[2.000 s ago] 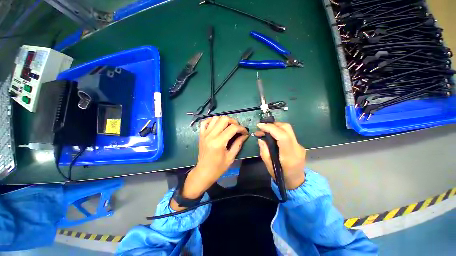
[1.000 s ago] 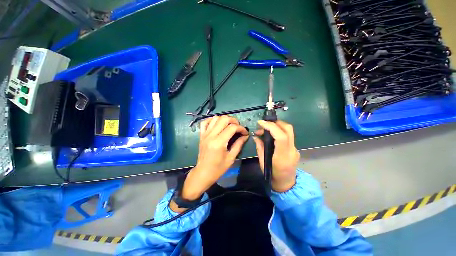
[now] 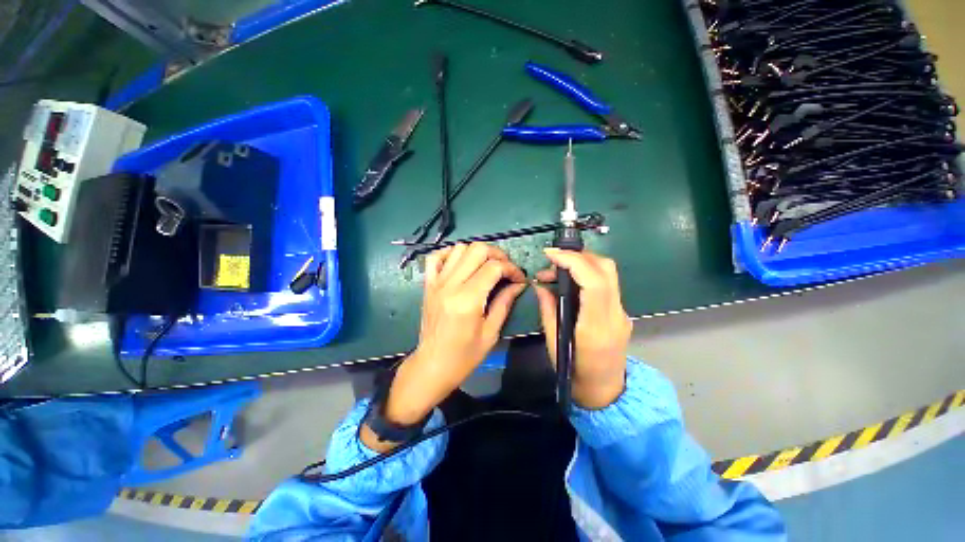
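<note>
My left hand (image 3: 462, 307) is at the bench's front edge, thumb and fingertips pinched on a tiny dark piece (image 3: 528, 279), mostly hidden by the fingers. My right hand (image 3: 593, 322) holds the black-handled soldering iron (image 3: 568, 238) like a pen, its silver tip pointing away from me over the mat. The right thumb and fingertip nearly meet the left fingertips at the tiny piece. A black cable (image 3: 497, 236) lies just beyond both hands. The iron's cord (image 3: 455, 427) runs over my left sleeve.
Blue cutters (image 3: 571, 134), a knife (image 3: 389, 159) and loose black cables (image 3: 444, 138) lie on the green mat. At left, a blue tray (image 3: 330, 265) holds a black station (image 3: 122, 244) and iron stand (image 3: 228, 175), beside a white box (image 3: 74, 159). At right is a bin of cables (image 3: 836, 116).
The iron has swung more upright from its leftward tilt, with its handle end moving left; the right hand shifted slightly left. The left hand has barely moved.
</note>
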